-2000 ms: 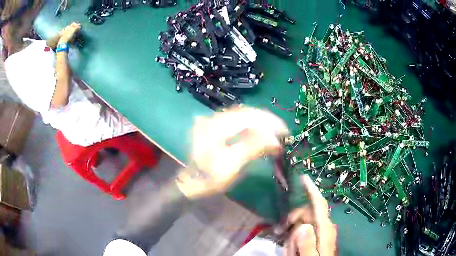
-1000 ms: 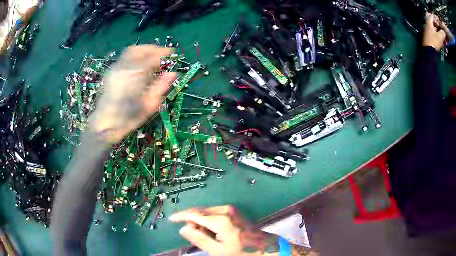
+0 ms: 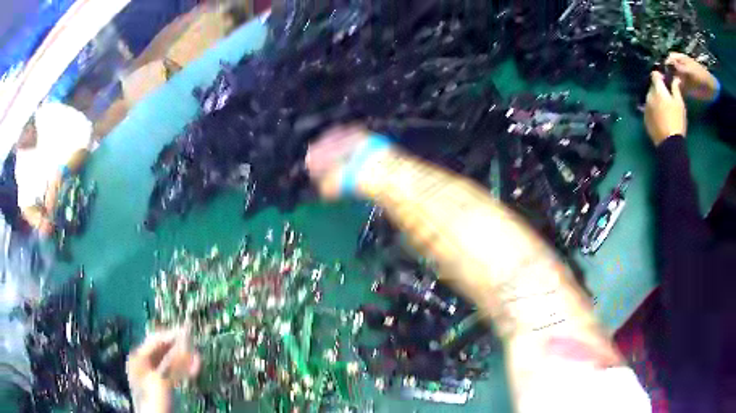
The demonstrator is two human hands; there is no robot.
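My right hand [image 3: 335, 161], blurred, with a blue wristband and bare forearm, reaches over the near side of the large dark heap of black plastic housings [image 3: 282, 121]. Its fingers are too blurred to tell whether they hold anything. My left hand [image 3: 164, 363] is at the lower left, over the left edge of the heap of green circuit boards [image 3: 299, 343]. Its fingers are bent; blur hides whether a part is in them. The green heap has pale bits and reddish wires.
Black units with boards lie right of the green heap [image 3: 420, 323] and farther back [image 3: 557, 161]. A pale-faced unit [image 3: 604, 222] lies near a dark-sleeved person's arm [image 3: 682, 210] at right. Another dark pile [image 3: 77, 355] is lower left. A person in white [image 3: 52, 149] sits far left.
The view has swung towards the dark heap. My right hand has moved from the near table edge up to that heap. My left hand has moved from over the green boards to their left edge.
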